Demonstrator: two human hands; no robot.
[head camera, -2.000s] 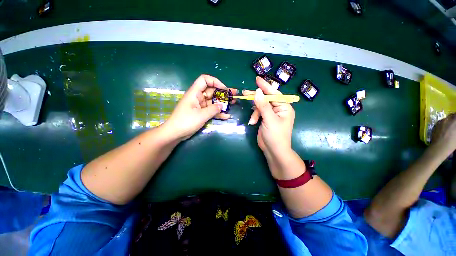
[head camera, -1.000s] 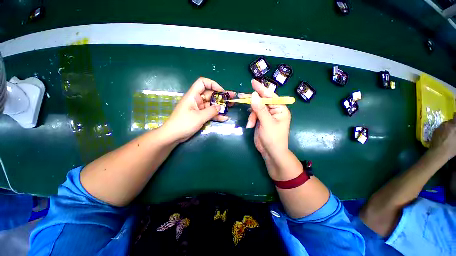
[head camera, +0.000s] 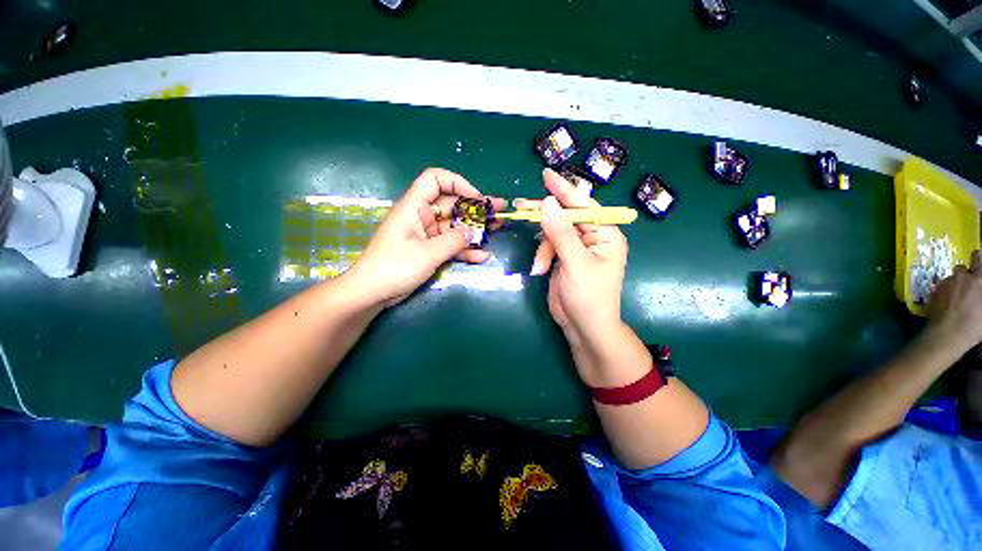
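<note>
My left hand (head camera: 415, 235) holds a black squarish electronic unit (head camera: 472, 219) between thumb and fingers, with gold and pale patches showing inside. My right hand (head camera: 579, 250) holds yellow tweezers (head camera: 587, 215) like a pen, nearly level, the tips pointing left. The tips are at the right side of the unit; whether they touch it or hold anything is too small to tell. A grid of amber tape pieces (head camera: 323, 239) lies on the green surface left of my left hand, partly covered by it.
Several black units (head camera: 655, 195) lie loose at right and beyond my right hand. A curved white strip (head camera: 431, 81) crosses behind; more units lie past it. A yellow tray (head camera: 915, 221) with whitish bits is at far right, a neighbour's hand in it. A white fan base (head camera: 59, 221) is left.
The units beyond the white strip have shifted left. The tweezers and my right hand moved slightly left, then stayed nearly still. The neighbour's hand has moved slightly at the tray.
</note>
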